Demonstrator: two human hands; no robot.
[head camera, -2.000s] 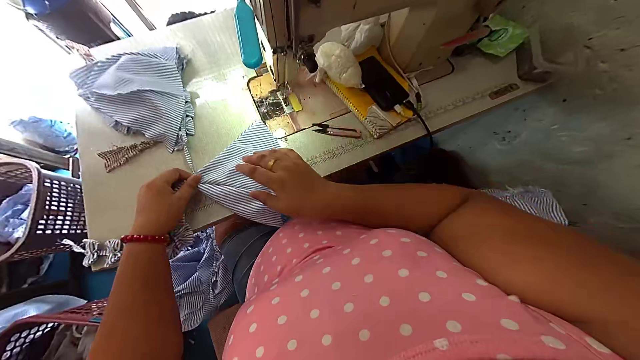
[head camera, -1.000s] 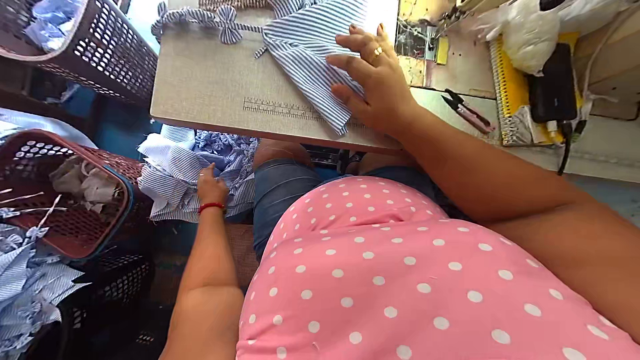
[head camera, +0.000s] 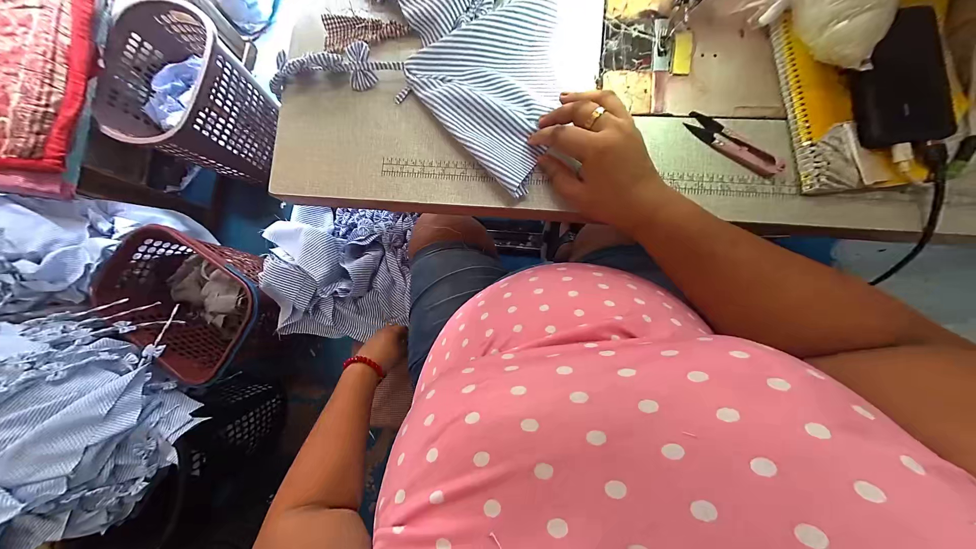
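Blue-and-white striped fabric (head camera: 488, 99) lies on the sewing table (head camera: 328, 164), a tie with a small bow (head camera: 361, 66) running left from it. The fingers of my right hand (head camera: 602, 152) rest spread on the fabric's right edge, near the table's front. My left hand (head camera: 387, 347) hangs low beside my left thigh, at the lower edge of a heap of striped pieces (head camera: 335, 274); its fingers are mostly hidden, so whether it holds anything is unclear. Pink-handled thread snips (head camera: 736, 145) lie on the table to the right of my right hand.
The sewing machine's plate (head camera: 717, 61) is at the top. A yellow spiral notebook (head camera: 812, 114) bears a black phone-like device (head camera: 902, 76) with a cable. At left stand a purple-grey basket (head camera: 236, 114), a maroon basket (head camera: 194, 343) and a pile of striped pieces (head camera: 84, 427).
My left hand left the striped fabric on the table, reached to the heap below, and is now lower, beside my thigh. My right hand stays on the fabric. The view has swung left and down.
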